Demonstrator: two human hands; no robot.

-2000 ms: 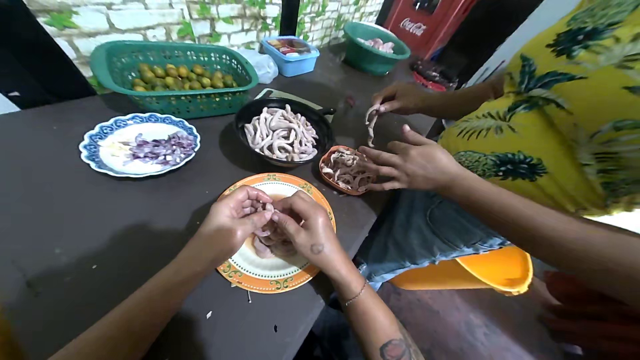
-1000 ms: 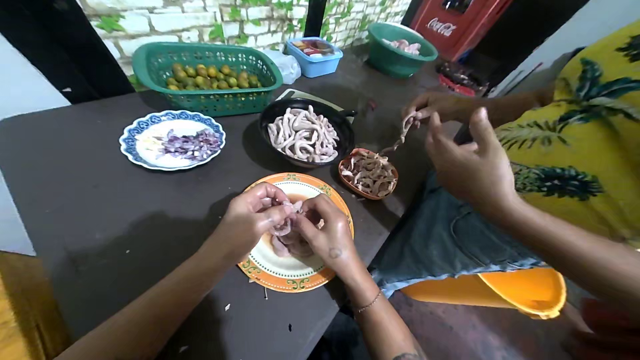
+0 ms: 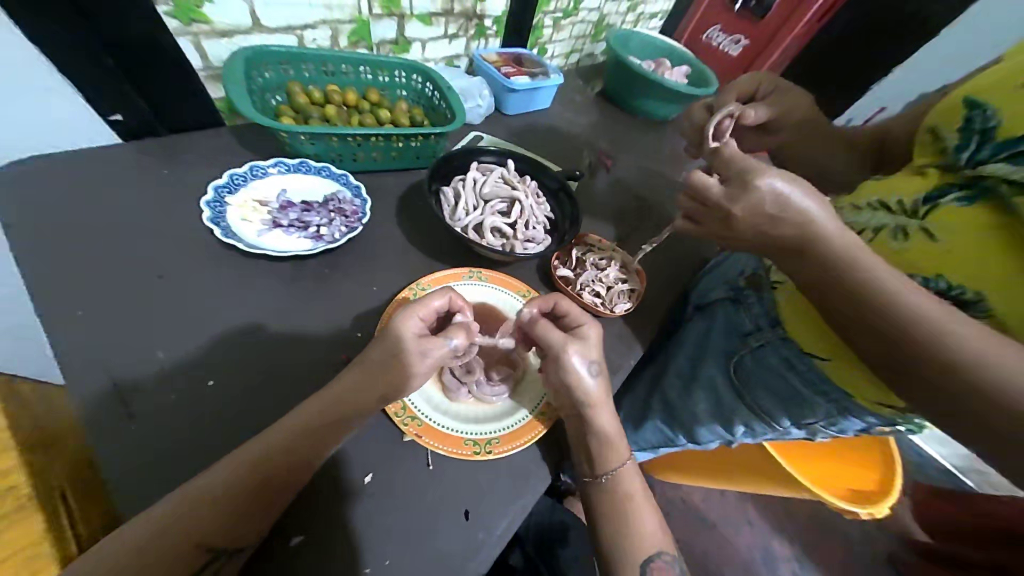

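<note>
Over a plate with an orange patterned rim (image 3: 478, 446), my left hand (image 3: 428, 340) pinches a pale strip of intestine (image 3: 494, 342). My right hand (image 3: 564, 348) is at the strip's other side, fingertips closed on a bit of the same pale tissue. More coiled intestine pieces (image 3: 480, 380) lie in reddish liquid on the plate below. Beyond it, a black pan (image 3: 570, 210) holds a heap of pale intestines (image 3: 498, 206). A small reddish-brown bowl (image 3: 555, 280) of thin scraps (image 3: 598, 277) stands just right of the plate.
A co-worker's hands (image 3: 744, 188) hold another strip at the right. Behind are a blue-rimmed plate (image 3: 220, 228) of chopped onion, a green basket (image 3: 364, 152) of small citrus fruits, a blue tub (image 3: 524, 96) and a green basin (image 3: 652, 96). An orange plastic container (image 3: 848, 476) is below the table edge.
My hands have moved slightly apart, with the strip now showing between them. The co-worker's hands have come together around a strip, its end hanging at the small bowl.
</note>
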